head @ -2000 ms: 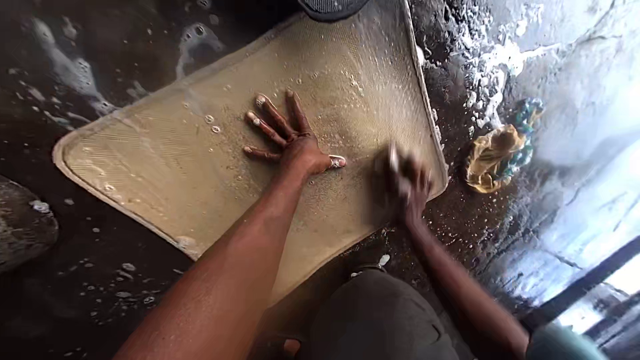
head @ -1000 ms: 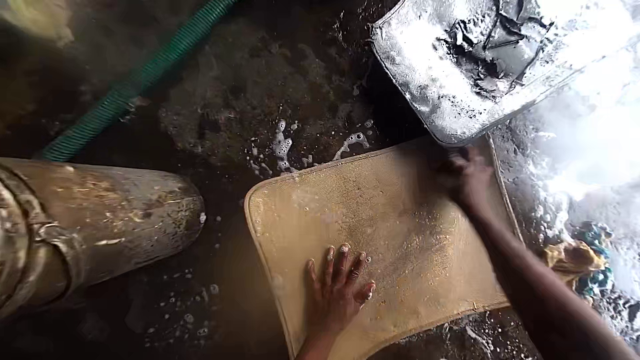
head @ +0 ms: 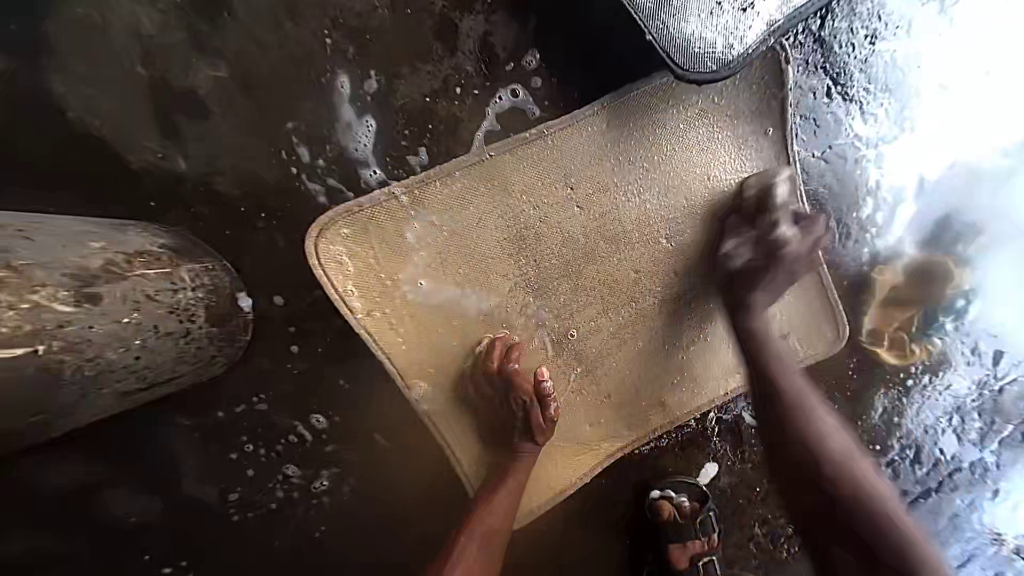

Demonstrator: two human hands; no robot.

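A wet tan mat [head: 608,240] with a stitched border lies on the dark wet floor, with suds scattered over its surface. My left hand [head: 524,392] rests on the mat's lower left part, its fingers bent and nothing seen in it. My right hand [head: 768,248] is over the mat's right side, blurred by motion. A pale object shows at its fingers, too blurred to name, and whether the hand is closed on it cannot be told.
A dark-edged grey mat [head: 720,36] overlaps the tan mat's top edge. A log-like cylinder [head: 120,320] lies at the left. A yellowish crumpled thing [head: 908,312] is on the floor at the right. A sandaled foot [head: 684,520] stands below the mat.
My left hand has gone from spread fingers on the mat to bent fingers. My right hand, near the grey mat's corner one second ago, is now lower on the tan mat. The view has shifted.
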